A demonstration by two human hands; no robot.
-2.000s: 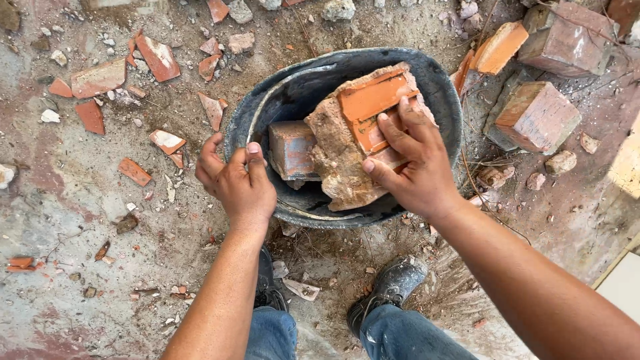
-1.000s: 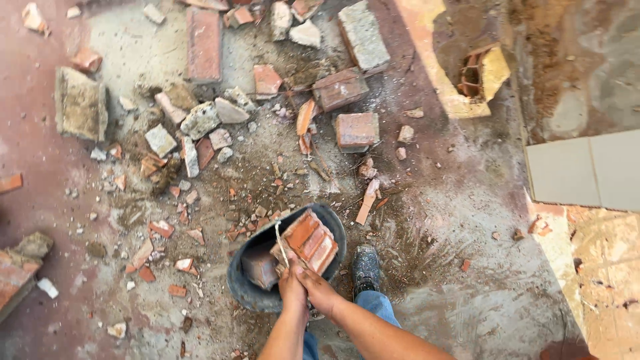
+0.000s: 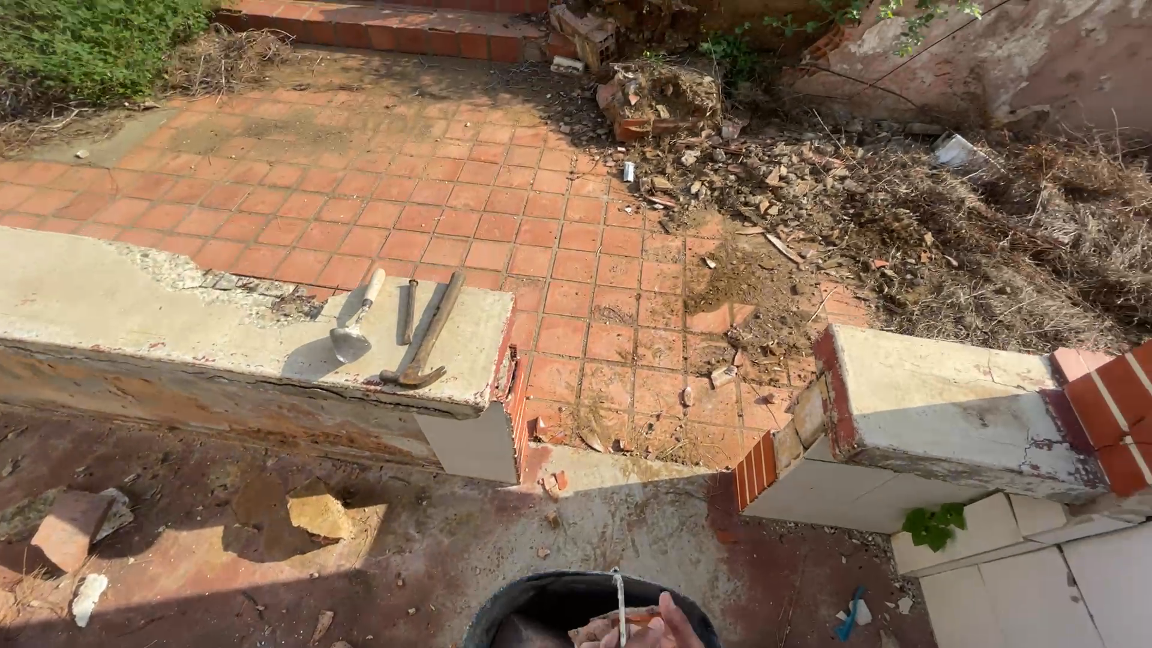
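Note:
At the bottom edge, a dark bucket is partly in view, with chunks of brick and masonry inside. Its thin, pale handle stands up over the opening. Fingers of what seems to be my right hand show over the bucket's right part, beside the handle and the rubble; the frame cuts off the rest, so its grip is unclear. My left hand is not visible. A trowel, a short tool and a claw hammer lie on the low wall.
The low wall ends left of a gap; another wall end stands at right. Beyond lies a floor of terracotta tiles, with rubble and dry brush to its right. Brick pieces and a yellowish chunk lie at lower left.
The view has swung up and forward to the walls and tiled floor. Both hands were together at the bucket's handle a second ago; now only some fingers show at the bottom edge.

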